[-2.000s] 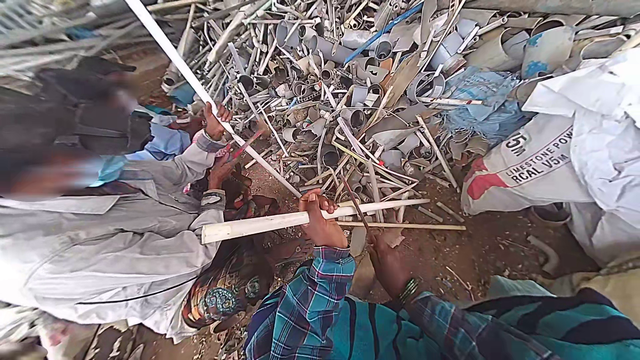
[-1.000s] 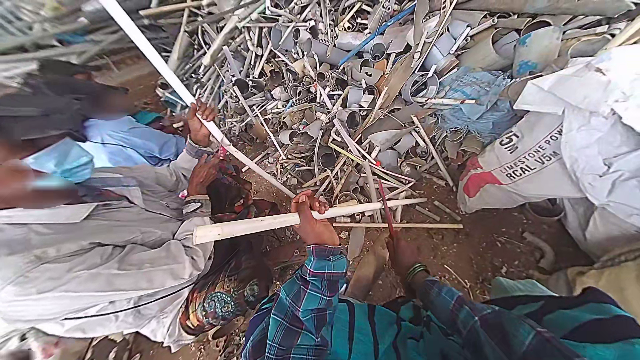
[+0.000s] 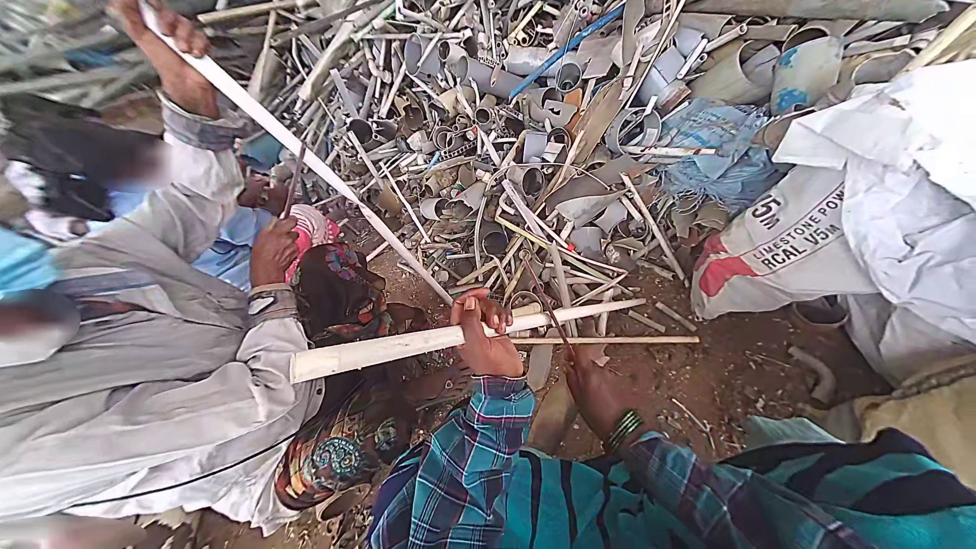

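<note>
My left hand (image 3: 484, 332) is closed around a long white plastic strip (image 3: 381, 351), wide at its left end and narrow at its right. A thin dark blade (image 3: 545, 301) crosses the strip's narrow part, and its lower end is in my right hand (image 3: 595, 385), which has green bangles at the wrist. Whether the blade touches the strip cannot be told. Just beneath the strip lies a thin tan stick (image 3: 610, 340), its left end hidden behind my left hand.
At the left a co-worker in a pale grey shirt (image 3: 152, 328) holds a long white strip (image 3: 305, 156) slanting toward my left hand, and a thin dark tool. Scrap plastic pipe pieces (image 3: 488, 152) are heaped ahead. A printed white sack (image 3: 793, 244) stands at the right, beside blue plastic sheeting (image 3: 717, 145).
My left hand keeps its grip on the strip. The blade in my right hand has changed its slant. The co-worker's upper hand has moved up along the other strip, and the lower hand has come away from it.
</note>
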